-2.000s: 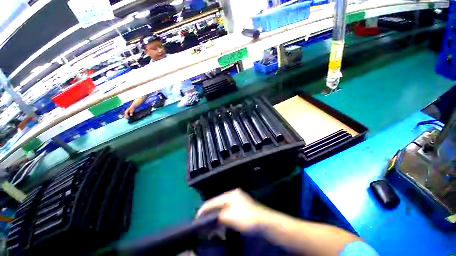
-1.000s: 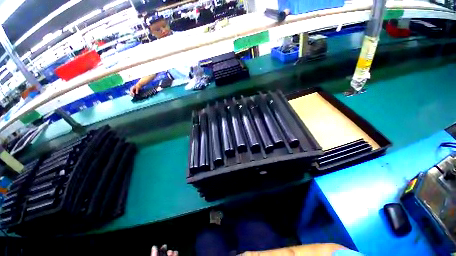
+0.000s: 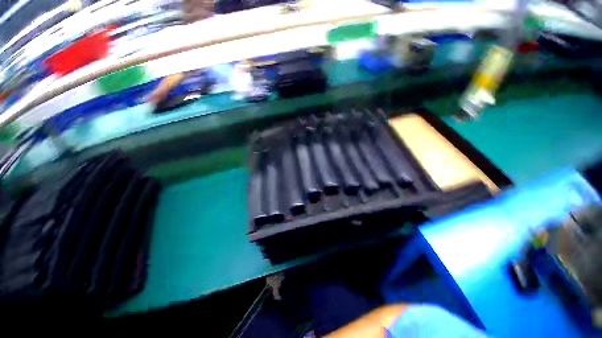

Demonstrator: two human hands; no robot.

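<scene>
The image is blurred. A slotted black tray (image 3: pixel 330 214) holds a row of thick black folded tripods (image 3: pixel 317 168) on top of a low stack in the middle. A shallow black-rimmed box (image 3: pixel 455 142) with a tan bottom stands against its right side; its near part is dark and blurred. My right forearm (image 3: pixel 363 322) and light blue sleeve reach in at the bottom edge. My right hand is cut off below the picture, and my left hand is out of view.
Black stacked trays (image 3: pixel 79 231) stand at the left on the green bench (image 3: pixel 198 231). A blue table (image 3: pixel 475 244) at right carries a small black object (image 3: pixel 523 274) and a blurred machine. A white rail crosses behind the bench. Another person's hand (image 3: pixel 168 86) shows beyond it.
My right hand, seen two seconds ago at a dark bar, has dropped out below the picture. Fingertips at the bottom a second ago are gone. The view has shifted and blurred.
</scene>
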